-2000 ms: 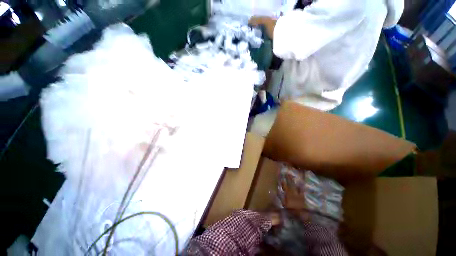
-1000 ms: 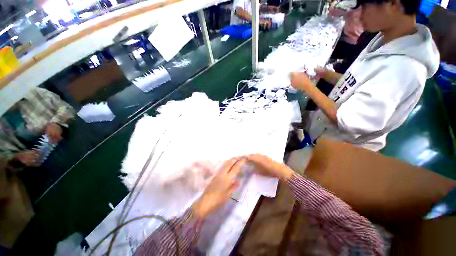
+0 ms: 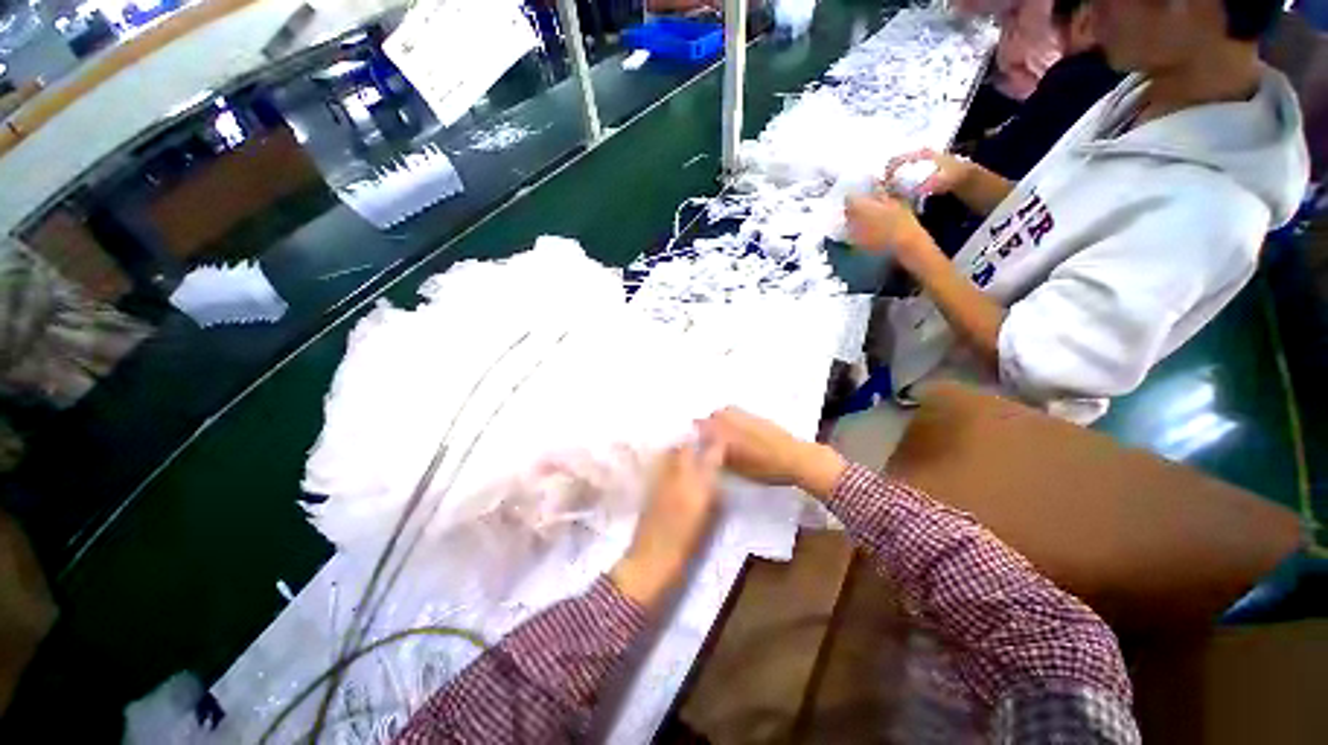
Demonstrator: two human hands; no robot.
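Note:
A big fluffy pile of white poly bags lies on the white bench cover. My left hand and my right hand meet at the fingertips over the right edge of the pile. The fingers look pinched together, but glare and blur hide whether a thin bag is between them. White corded units lie in a loose heap beyond the pile. More white cords lie at the near left of the bench.
An open brown carton is at the right, partly under my right sleeve. A person in a white hoodie works at the far right. A dark cord loop crosses the near left. White toothed stacks lie on the far belt.
My hands first were down at the carton, then came up over the bag pile. Since the last earlier frame they have stayed there, fingertips together. The person opposite has raised their hands slightly.

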